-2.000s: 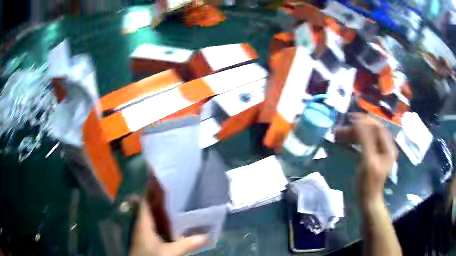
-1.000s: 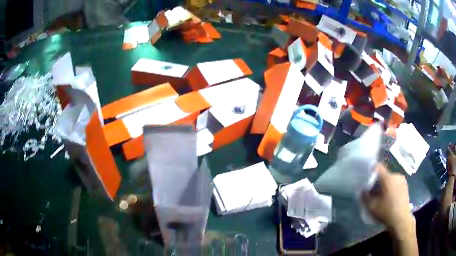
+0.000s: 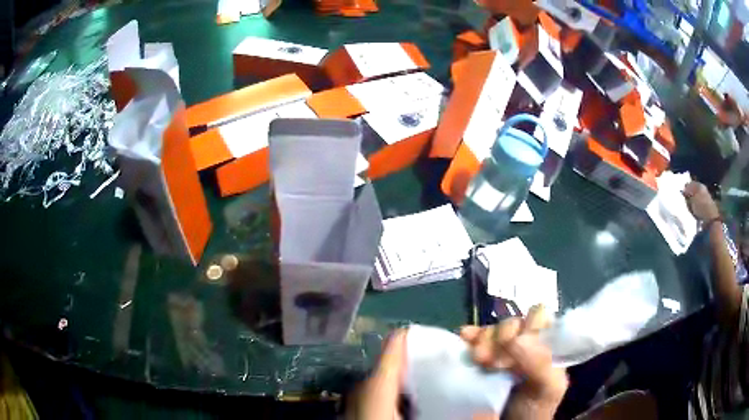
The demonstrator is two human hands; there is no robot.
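My left hand (image 3: 384, 381) and my right hand (image 3: 521, 353) are at the bottom edge, both gripping a soft white wrapped bag (image 3: 452, 369). Part of the white wrapping trails to the right of my right hand. The bag's contents cannot be seen. An open carton (image 3: 324, 254) stands upright just beyond my left hand, its flap up and its grey inside showing; no hand touches it. Another open carton (image 3: 164, 180) stands at left with white wrap inside. A stack of leaflets (image 3: 423, 246) lies right of the near carton.
A water bottle (image 3: 503, 176) stands behind loose leaflets (image 3: 521, 275) lying on a phone. Orange-white cartons lie behind and heap at right. White stringy material (image 3: 57, 131) is at left. Another person's hand (image 3: 702, 201) touches a white carton at right.
My right hand has come from the right with the white bag to the bottom centre. My left hand has come into view and holds it too. Another person's hand has reached the white carton.
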